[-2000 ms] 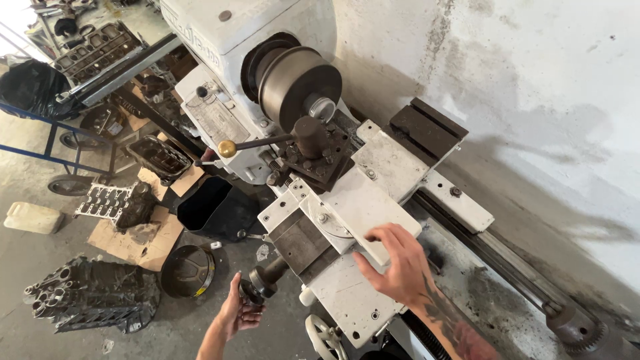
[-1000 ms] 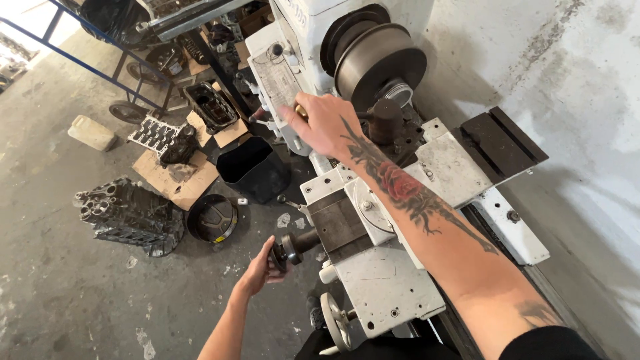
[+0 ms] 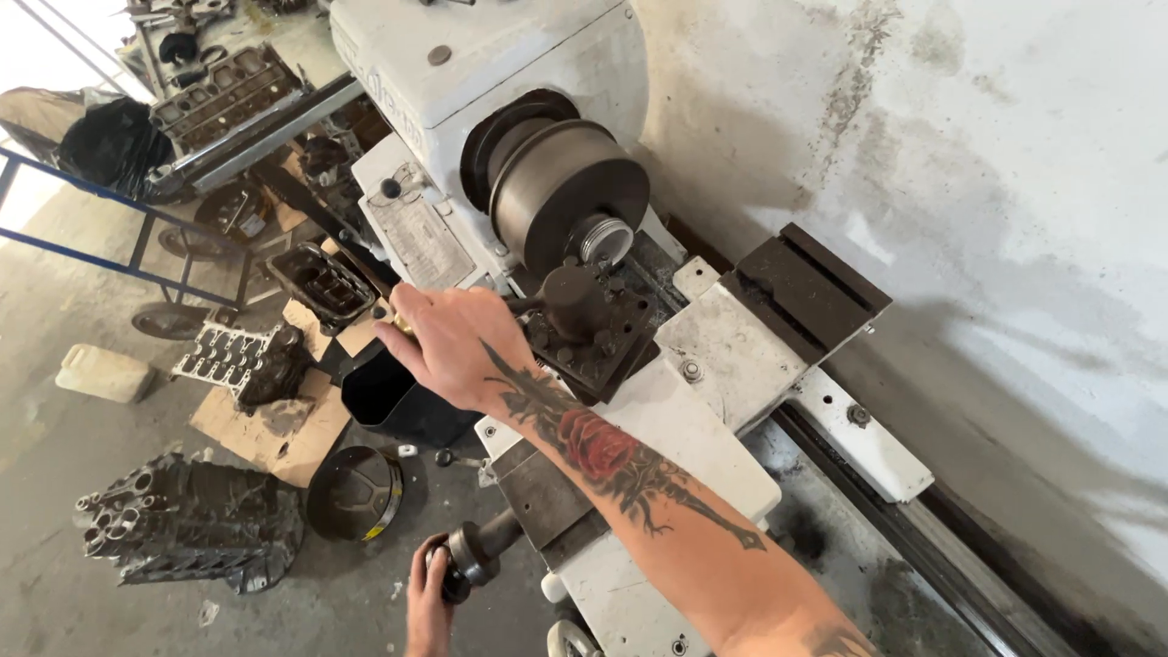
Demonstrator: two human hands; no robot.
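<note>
My right hand (image 3: 456,345) is closed around the brass-coloured knob end of the tool post's clamping lever, most of which it hides. The lever leads to the dark square tool post (image 3: 595,333) on the metal lathe. Low in view, my left hand (image 3: 429,584) holds the round dark cross-slide handle (image 3: 464,561), at the near end of the slide. Above the tool post sits the large round chuck (image 3: 570,187), with a ribbed, ring-shaped metal workpiece (image 3: 606,239) projecting from its face. My tattooed right forearm crosses over the white lathe carriage (image 3: 693,401).
Behind the carriage stands a white wall (image 3: 1022,228). The lathe bed rails (image 3: 922,566) run to the lower right. On the floor at left lie an engine block (image 3: 192,520), a cylinder head gasket (image 3: 228,354), a black bin (image 3: 411,411), a round pan (image 3: 354,493) and a plastic jug (image 3: 105,372).
My right hand has moved from the white carriage cover to the tool post lever's knob. My left hand stays at the cross-slide handle. The view has shifted.
</note>
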